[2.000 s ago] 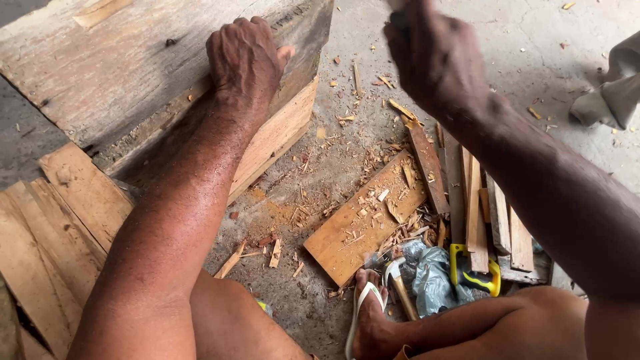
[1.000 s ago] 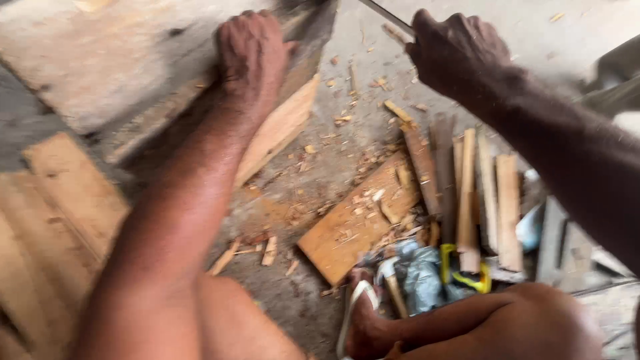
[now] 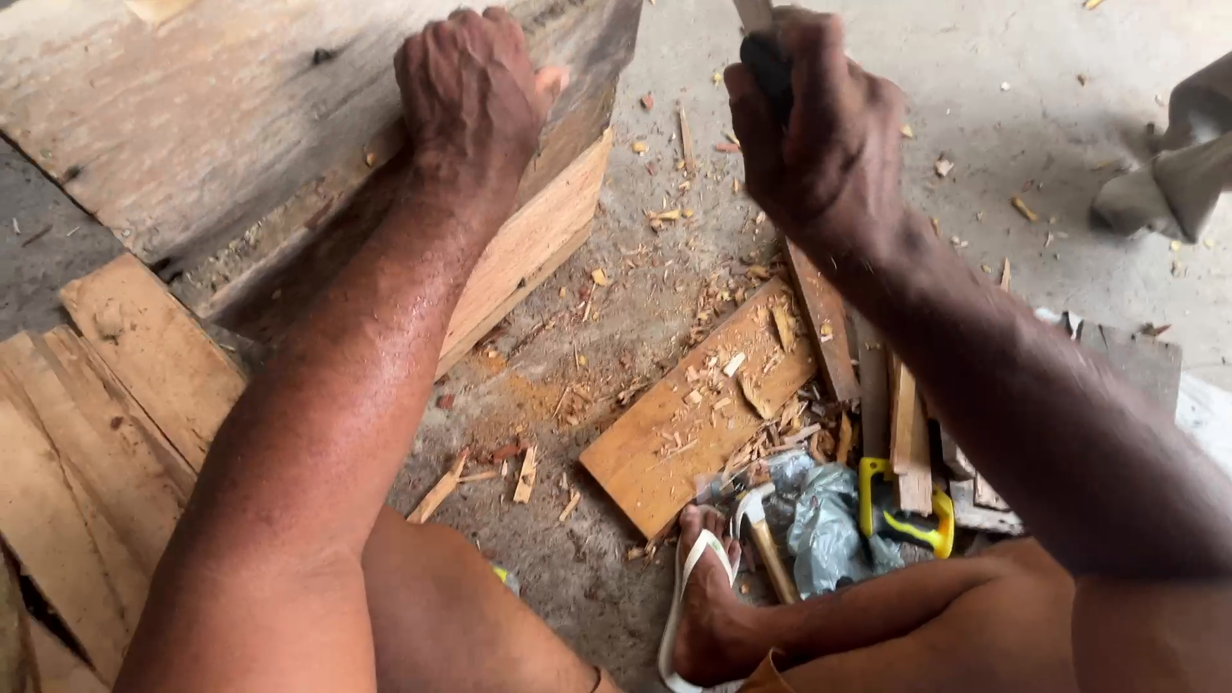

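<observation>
My left hand [image 3: 472, 96] is closed at the upper edge of a weathered wooden box or block of boards [image 3: 231, 125], its fingertips out of sight; whether it grips the wood is hidden. At the top centre, over the concrete floor, my right hand [image 3: 828, 125] is wrapped around the dark handle [image 3: 767, 72] of a tool. Part of the tool's metal blade [image 3: 753, 13] shows above the fist and runs out of the picture, so its exact kind cannot be told. The tool is apart from the box.
A chip-strewn board [image 3: 664, 433] lies on the floor by my sandalled foot. Near it are a claw hammer [image 3: 765, 539], a plastic bag [image 3: 833, 529], a yellow and black saw handle [image 3: 905, 525] and several wood strips [image 3: 905, 423]. Planks [image 3: 87, 433] lie at left, grey cloth [image 3: 1169, 173] at right.
My right hand has moved left since a second ago, and its tool now points upward rather than to the upper left. My left hand remains at the box's edge.
</observation>
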